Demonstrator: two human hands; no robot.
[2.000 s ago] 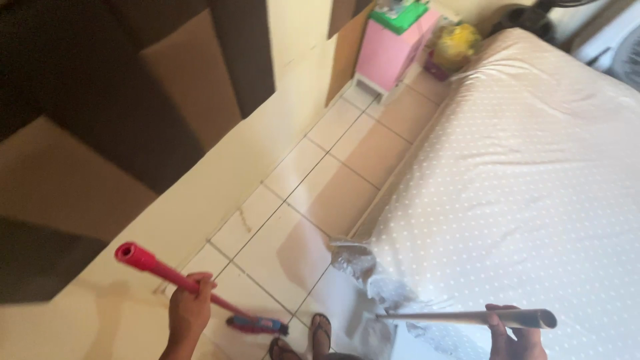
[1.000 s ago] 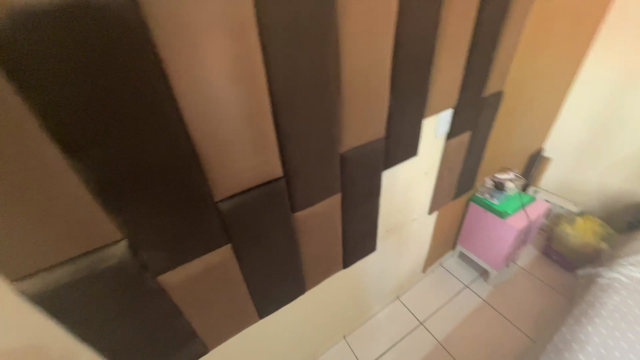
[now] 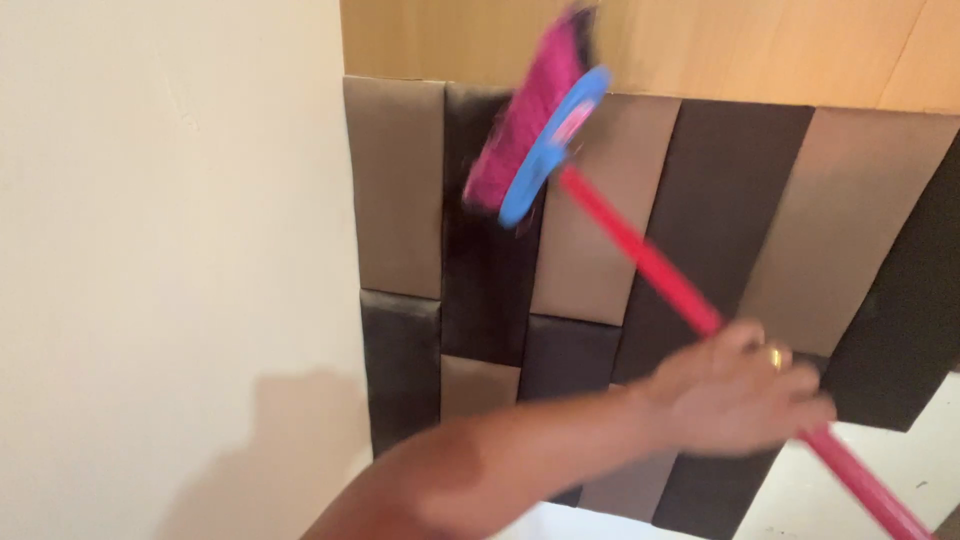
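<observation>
A broom with a red handle (image 3: 645,259) slants across the view, from the upper middle to the lower right corner. My left hand (image 3: 742,397), with a gold ring on one finger, is closed around the handle below its middle. The blue broom head (image 3: 536,169) with magenta bristles (image 3: 525,120) is raised in front of the upper part of the padded wall panels; whether the bristles touch them cannot be told, as the head is blurred. My right hand is out of view.
Brown and dark padded panels (image 3: 720,187) in staggered lengths cover the wall. A wooden board (image 3: 712,45) runs above them. On the left stands a plain cream wall (image 3: 180,187), with a shadow low on it.
The broom head, low by the floor two seconds ago, is now raised before the wall panels. My right hand, then holding a tube-like pole, has left the view. The view has swung to the wall.
</observation>
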